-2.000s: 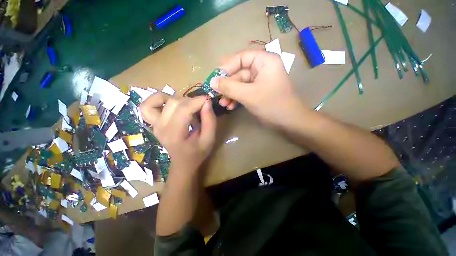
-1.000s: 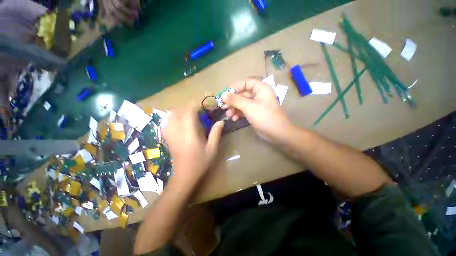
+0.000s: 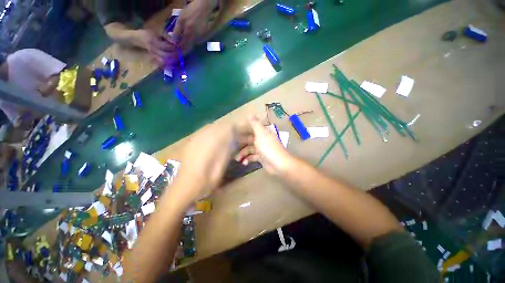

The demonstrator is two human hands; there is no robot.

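My left hand (image 3: 209, 152) is blurred, its fingers up against my right hand (image 3: 266, 145) over the dark work block (image 3: 241, 171). The fingers hide whatever is between them, so I cannot tell what either hand holds. Just right of my hands, a blue battery (image 3: 299, 127) lies on the bench, wired to a small green circuit board (image 3: 278, 110). White labels lie by it.
A pile of boards, white labels and yellow-taped parts (image 3: 204, 206) lies left. Long green strips (image 3: 362, 105) lie right. Behind is the green conveyor belt (image 3: 221, 77) with blue batteries. Across it, another person's hands (image 3: 191, 25) work near a violet glow (image 3: 181, 62).
The view has shifted, showing more of the belt and the person opposite. My left hand has moved up against my right fingers. The small green board seen at my right fingertips is now hidden.
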